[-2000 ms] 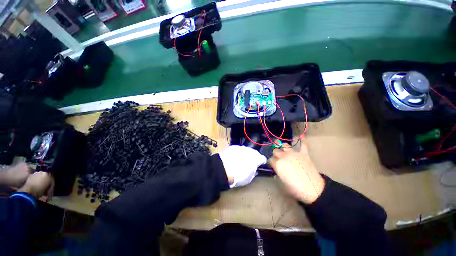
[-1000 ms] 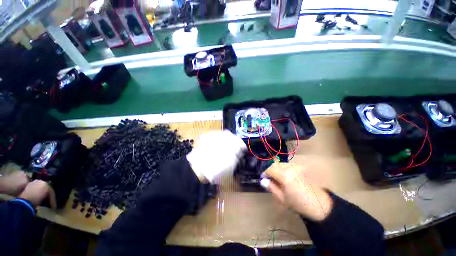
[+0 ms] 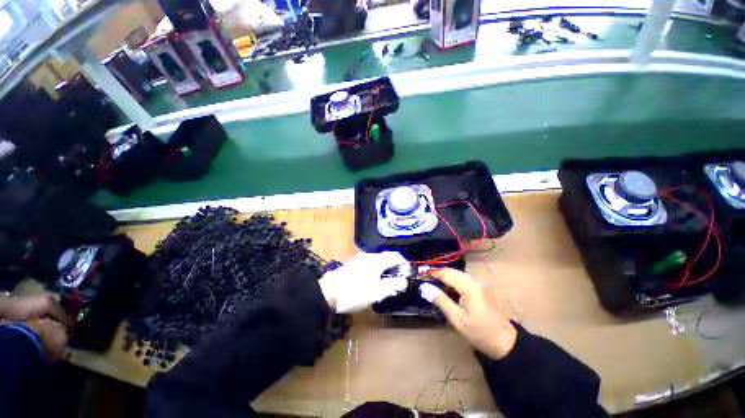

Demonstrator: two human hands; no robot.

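An open black speaker lies in front of me. Its front shell [image 3: 482,186] holds a silver speaker driver [image 3: 405,211] with a round grey magnet. The cabinet body [image 3: 392,308] is nearer me, mostly under my hands. Red lead wires [image 3: 482,216] run from the shell down to my fingers. My gloved left hand [image 3: 364,282] and my bare right hand [image 3: 474,310], with a white-tipped finger, hold a small dark piece at the wire ends between them, over the body. It looks like the circuit board seen edge-on; its detail is blurred.
A heap of small black parts [image 3: 220,277] lies left of my hands. More open speakers stand at the right [image 3: 604,253] and on the green conveyor belt [image 3: 269,171]. At the far left another person's hands [image 3: 41,322] work on a speaker. Retail boxes [image 3: 216,57] stand beyond the belt.
The circuit board that lay on the driver is gone from there, and the magnet shows. My left hand has moved right and down to meet my right hand at the wires.
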